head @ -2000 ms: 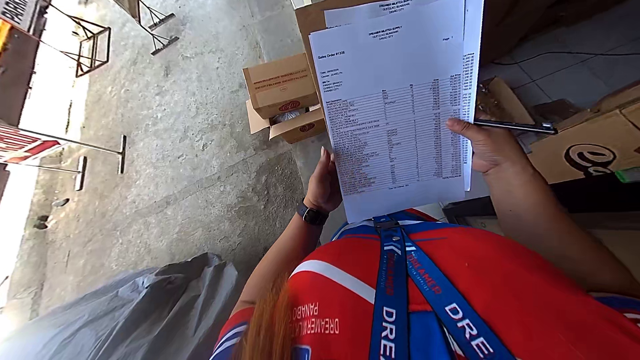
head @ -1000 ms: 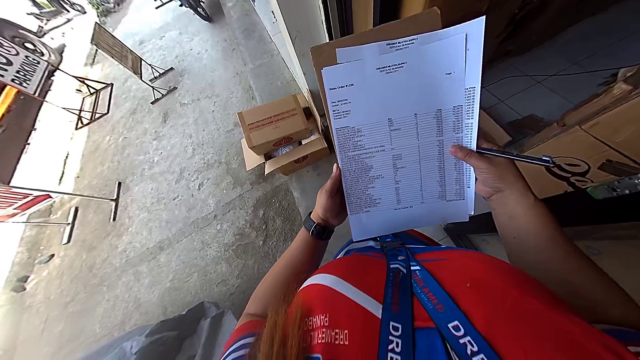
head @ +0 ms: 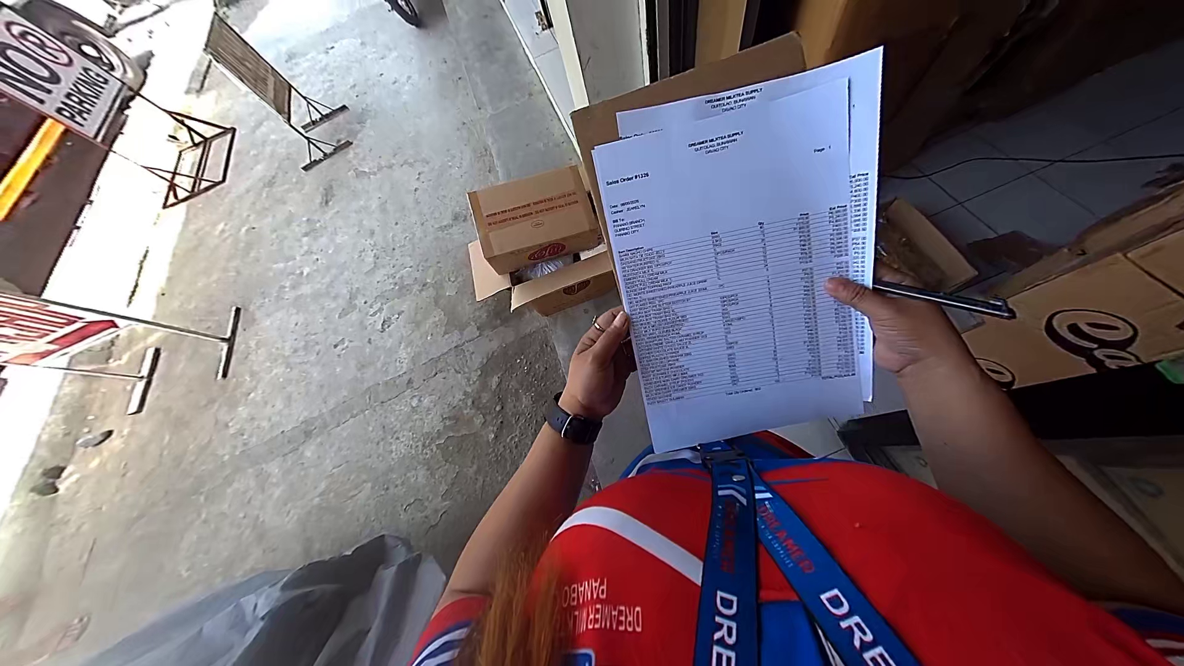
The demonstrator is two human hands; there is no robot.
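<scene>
Several printed sheets of paper [head: 740,277] lie over a piece of brown cardboard [head: 689,83] in front of my chest. My left hand [head: 599,365], with a ring and a dark watch [head: 573,423] on the wrist, pinches the left edge of the stack between thumb and fingers. At the right edge my right hand [head: 893,319] grips the papers, its thumb on top and its other fingers mostly hidden behind them. A dark pen [head: 945,298] sticks out to the right from that same hand. A blue lanyard [head: 731,555] hangs over my red shirt below the sheets.
Two cardboard boxes [head: 532,217] stand on the concrete floor [head: 370,333] beyond my left hand. Larger cartons [head: 1091,319] are at the right. Metal-framed signs [head: 55,79] stand at the far left, and a grey cover [head: 305,606] lies at the lower left.
The view has shifted somewhat, showing more of the signs at the left. Both hands keep hold of the papers; the left hand's thumb and fingers now pinch the edge more closely.
</scene>
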